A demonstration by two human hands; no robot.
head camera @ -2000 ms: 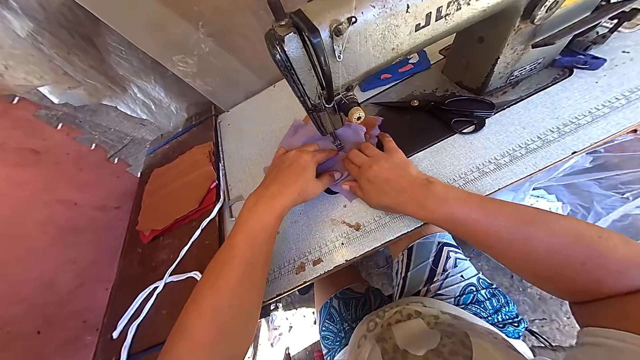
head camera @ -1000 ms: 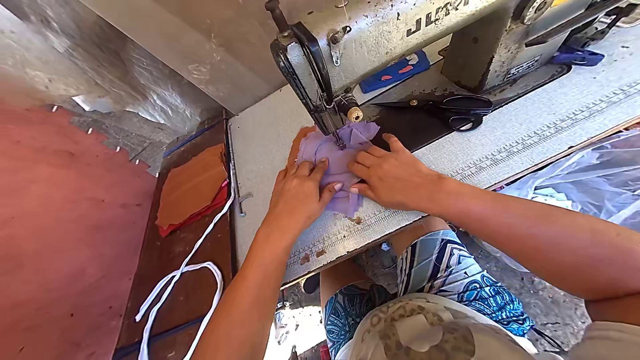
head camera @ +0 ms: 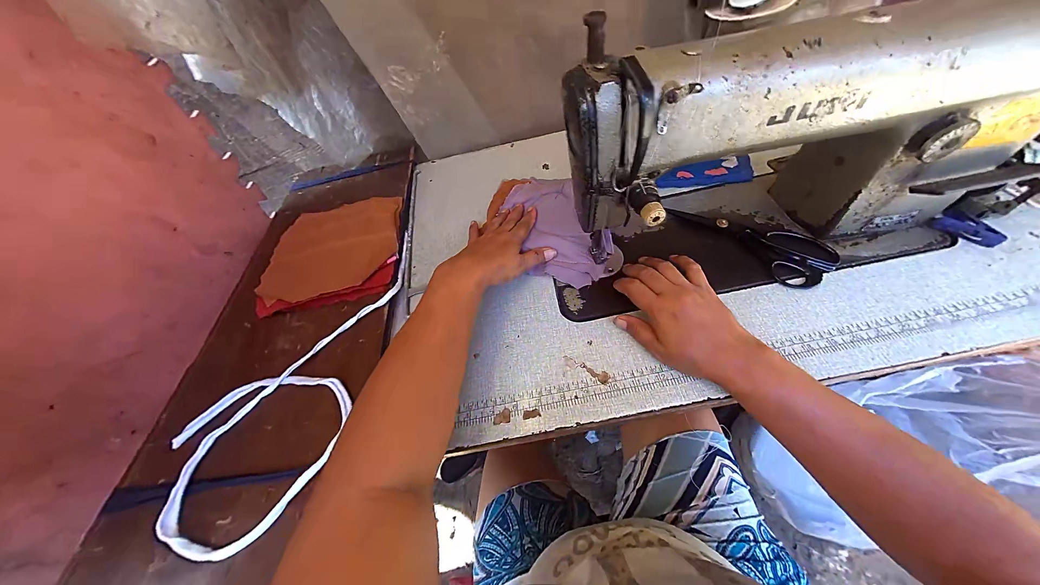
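A Juki sewing machine [head camera: 756, 97] stands on a pale table with a printed ruler. Under its presser foot [head camera: 601, 246] lies thin purple fabric [head camera: 556, 223], with orange fabric [head camera: 504, 195] showing beneath at the far left edge. My left hand [head camera: 504, 248] rests flat on the purple fabric, left of the needle, fingers spread. My right hand [head camera: 678, 313] lies palm down at the front edge of the dark machine bed, just right of the fabric, with nothing in it. Black-handled scissors [head camera: 784, 252] lie on the bed to the right of the presser foot.
Orange and red fabric pieces [head camera: 333, 252] are stacked on a brown surface at left, beside a looped white cord [head camera: 280, 382]. A blue patterned cloth [head camera: 707, 172] lies behind the needle area. A blue clip-like object [head camera: 971, 230] sits at right. Sheer plastic [head camera: 877, 431] hangs below the table.
My left hand and the fabric have moved left of the needle. My right hand has come off the fabric onto the machine bed. The view has shifted left.
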